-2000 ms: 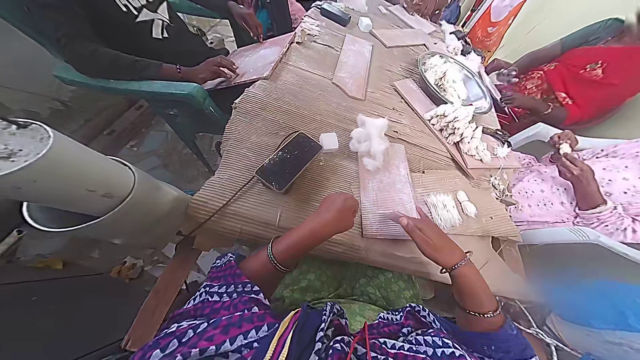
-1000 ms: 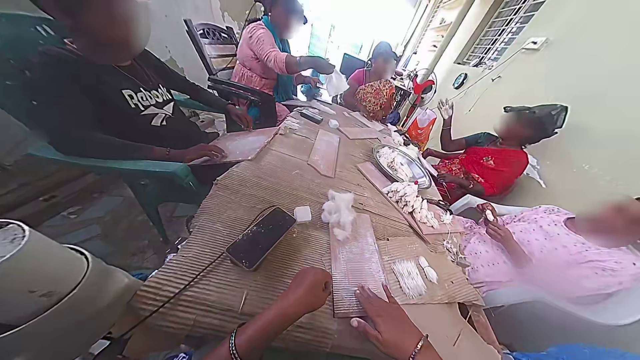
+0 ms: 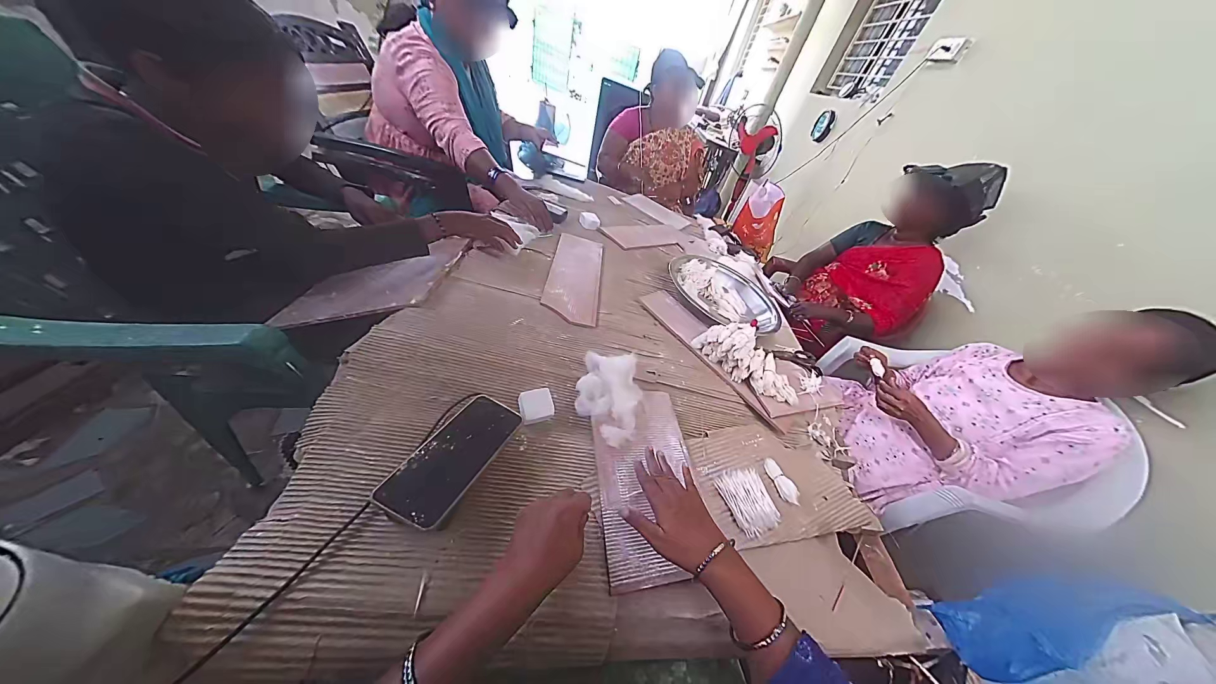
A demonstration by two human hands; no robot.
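Note:
My right hand (image 3: pixel 673 508) lies flat, fingers spread, on a ribbed board (image 3: pixel 622 560); whether anything is under the palm is hidden. Beside the board's left edge my left hand (image 3: pixel 551 537) is closed in a loose fist on the corrugated cardboard; I cannot tell if it holds something. A tuft of cotton wool (image 3: pixel 611 389) rests at the board's far end. Right of the board, a row of thin white cotton wicks (image 3: pixel 748 503) and two small cotton pieces (image 3: pixel 781 482) lie on a cardboard sheet (image 3: pixel 826 503).
Left of my hands are a smartphone (image 3: pixel 446 463) with a cable and a small white block (image 3: pixel 536 406). Farther off are another board (image 3: pixel 573 278), a steel plate (image 3: pixel 727 290) of cotton and piled cotton bundles (image 3: pixel 746 356). Several people sit or stand around the corrugated-covered table (image 3: pixel 380 408).
The view has tilted up since two seconds ago. The standing person at the far left side, holding something white up a second ago, now reaches down to the table. My hands stay near the board.

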